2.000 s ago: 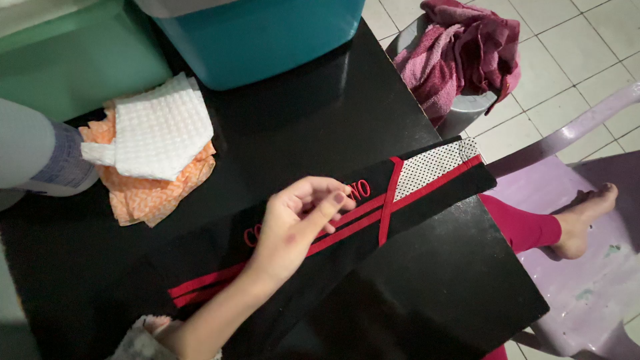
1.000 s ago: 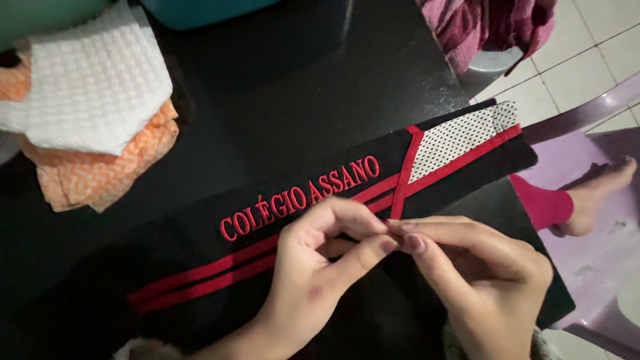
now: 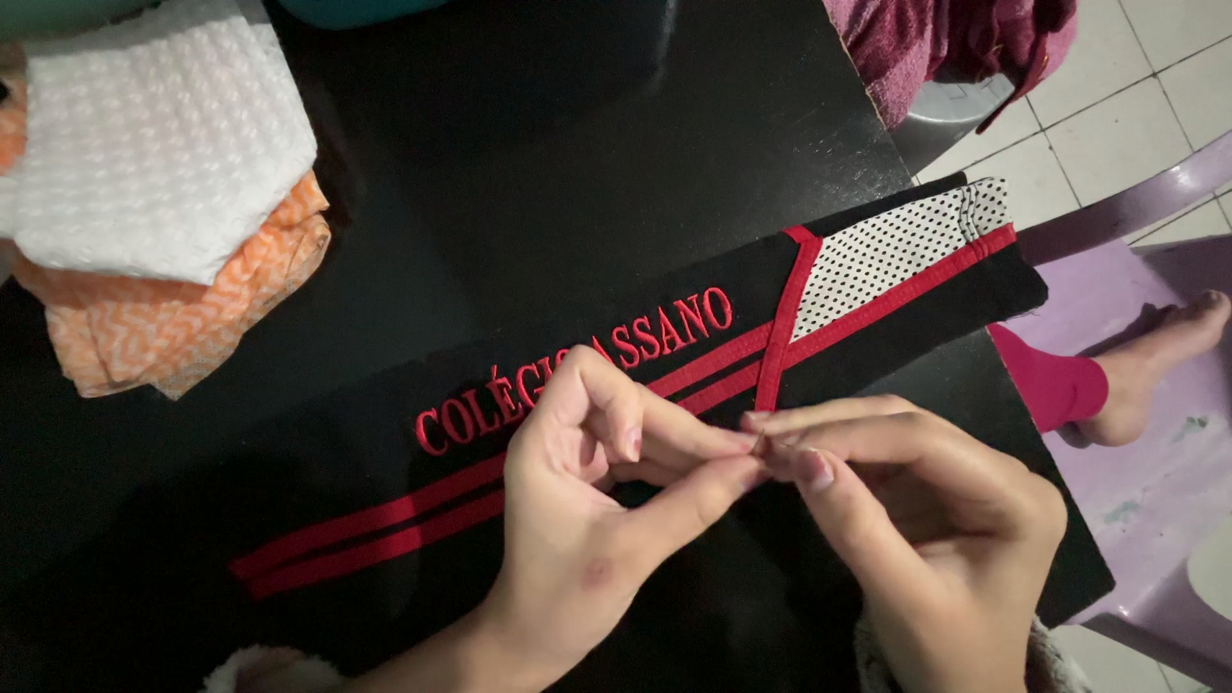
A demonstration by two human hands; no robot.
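Note:
Both hands meet over the lower edge of a black fabric strip [image 3: 895, 318] with red trim, a dotted white panel and red embroidered lettering. My left hand [image 3: 616, 510] pinches something tiny and thin between thumb and forefinger. From the right, my right hand [image 3: 924, 510] brings its thumb and fingertips against the same spot. What they pinch is too small to name. The strip lies slanted across a dark tabletop [image 3: 539, 164], its right end at the table's edge. The hands hide part of its lower side and some of the lettering.
A white textured cloth [image 3: 154, 135] lies on an orange patterned cloth [image 3: 192, 327] at the left. A teal container [image 3: 356, 8] stands at the top. Beyond the right edge are a bucket [image 3: 953, 111] with a pink towel [image 3: 895, 48], a lilac plastic chair [image 3: 1136, 500] and a person's bare foot [image 3: 1145, 375].
My right hand, not in view two seconds ago, has come in and met my left fingertips by one second ago. Since then both hands stay together. The view has moved closer to the table.

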